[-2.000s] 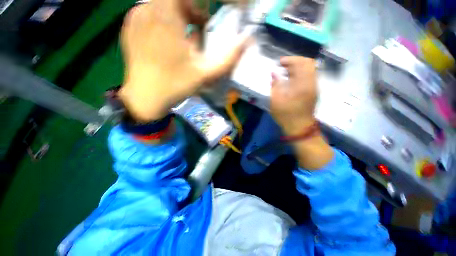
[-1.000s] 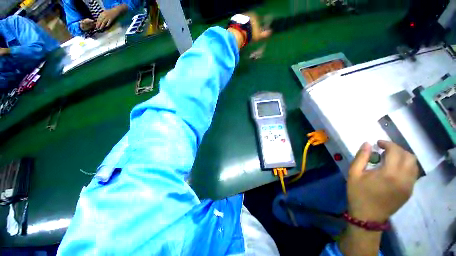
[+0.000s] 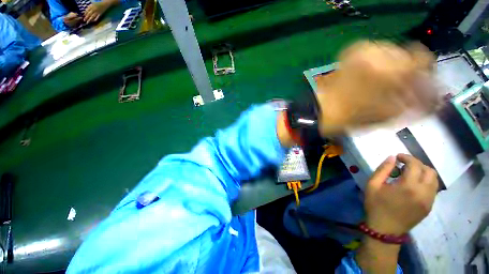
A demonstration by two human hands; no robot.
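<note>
My left hand (image 3: 375,88) is blurred over the near left part of the white machine (image 3: 370,155); I cannot tell whether it holds anything. My right hand (image 3: 402,198) is low at the machine's front edge, thumb and finger curled around a small dark round thing (image 3: 395,172); whether it is held or is a button is unclear. The mint-green fixture cover (image 3: 461,101) is at the right, with a metallic frame (image 3: 478,111) inside its opening. The black fixture block (image 3: 462,126) lies beside it.
Thin frames lie on the green surface (image 3: 161,139), one (image 3: 223,60) behind the grey post (image 3: 190,53) and another (image 3: 130,85) to its left. The pendant (image 3: 294,167) is partly under my left arm, its orange cable (image 3: 321,168) beside it. Another person's hands (image 3: 91,13) are top left.
My left hand has swung right from over the green surface to above the machine. My right hand stays at the front edge. The view has shifted slightly.
</note>
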